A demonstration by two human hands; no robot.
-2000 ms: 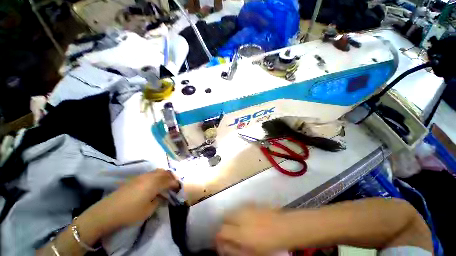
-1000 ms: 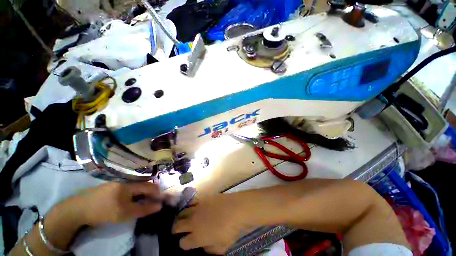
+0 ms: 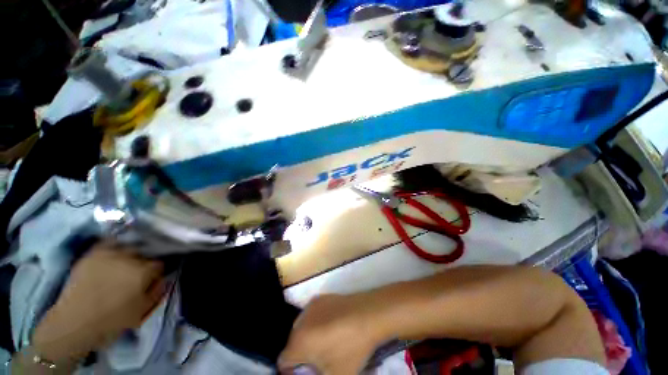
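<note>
The white sewing machine (image 3: 322, 110) with a blue stripe spans the view. A black fabric panel (image 3: 234, 296) lies under and in front of its needle area, joined or next to light grey fabric (image 3: 55, 220) on the left. My left hand (image 3: 110, 293) is blurred over the grey fabric left of the black panel; its fingertips are hidden. My right hand (image 3: 322, 337) is at the black panel's right edge near the bottom of the view, fingers curled down; its grip is unclear.
Red-handled scissors (image 3: 432, 227) lie on the machine bed beside a dark tufted strip (image 3: 476, 198). A beige tray (image 3: 630, 176) is at the right. A blue basket (image 3: 611, 300) and pink cloth (image 3: 611, 340) are below right.
My left hand has moved left and away from the needle. My right hand has moved slightly down and right. More black fabric now shows between the hands. The machine appears larger and closer.
</note>
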